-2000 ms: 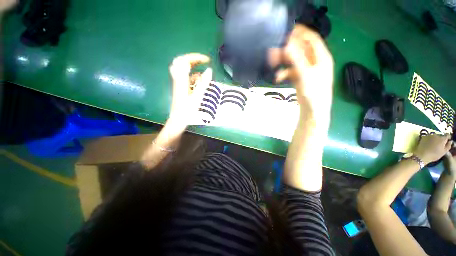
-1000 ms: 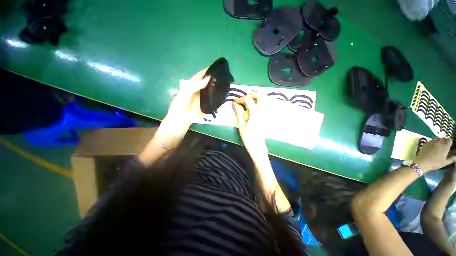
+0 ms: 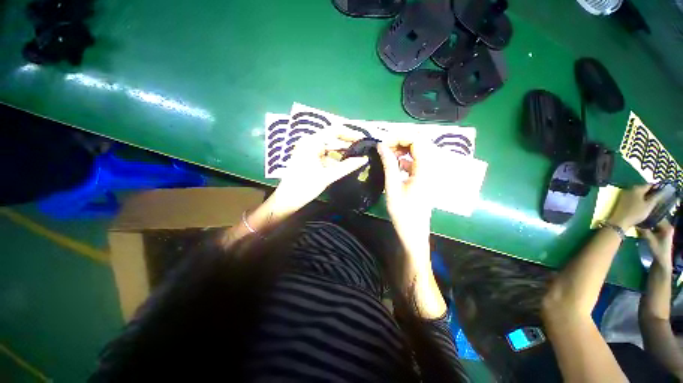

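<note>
A black oval base (image 3: 353,188) with a small yellow mark inside is held over the table's front edge. My left hand (image 3: 314,163) grips its left side. My right hand (image 3: 402,168) is at its upper right, fingertips at the rim; a black strip seems to lie along that rim, but fingers partly hide it. Adhesive sheets (image 3: 278,146) with rows of black crescents lie under and beside the hands, one overlapping another. A blank part of a white sheet (image 3: 464,187) shows to the right.
Several black oval bases (image 3: 430,96) lie piled beyond the sheets. Grey-faced parts (image 3: 563,196) and black ovals (image 3: 545,123) lie at the right. Another person's hands (image 3: 636,206) work at far right beside a crescent sheet (image 3: 650,155). An open cardboard box (image 3: 176,213) stands by my lap.
The base has moved down and right and turned, showing its inside with the yellow mark. My right hand has come from the sheet to the base. A crescent sheet at left now lies angled over another.
</note>
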